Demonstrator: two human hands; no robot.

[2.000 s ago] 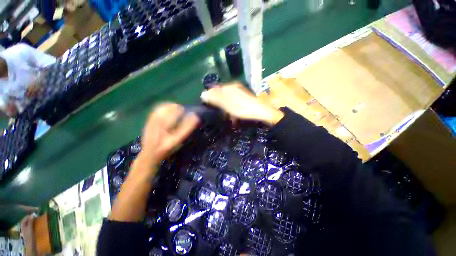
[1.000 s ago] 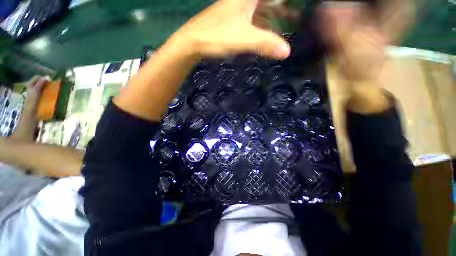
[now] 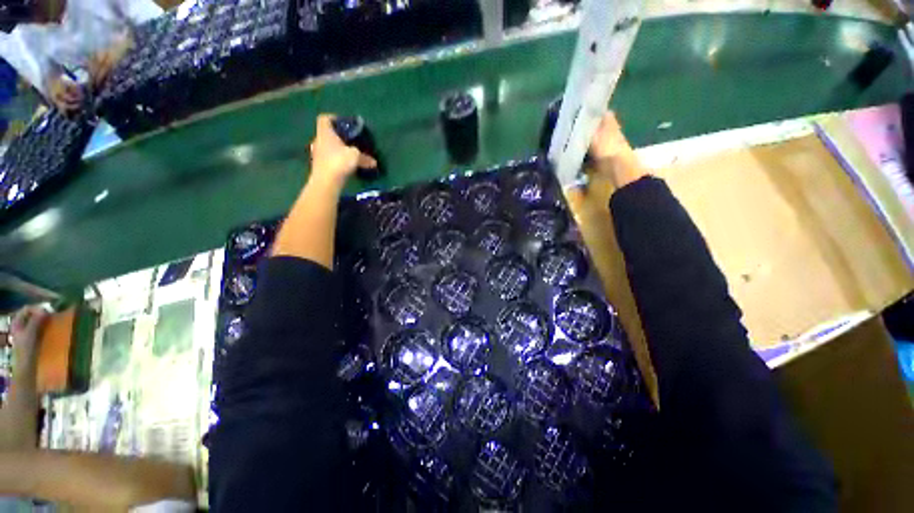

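Note:
My left hand [image 3: 333, 152] is around an upright black cylinder [image 3: 353, 130] on the green conveyor belt [image 3: 251, 150]. A second black cylinder [image 3: 460, 125] stands on the belt between my hands, touched by neither. My right hand [image 3: 609, 145] is at the belt's near edge, partly behind the white post, which hides its fingertips. A third dark cylinder [image 3: 550, 122] shows just left of the post; whether my right hand holds it cannot be told. The glossy black blister tray [image 3: 481, 316] with round pockets lies in front of me, partly under my left sleeve.
The white post [image 3: 593, 85] rises by the belt. Another cylinder [image 3: 871, 65] lies far right. Cardboard [image 3: 762, 230] and a carton [image 3: 852, 411] are at right. Newspaper [image 3: 135, 401], an orange-brown block [image 3: 60, 349] and a neighbour's arm are at left; stacked trays [image 3: 215, 50] and another person are across the belt.
My hands were close together over the tray with a dark object, then blurred above its far edge. Now they are apart at the belt, the left around a cylinder. The view has shifted.

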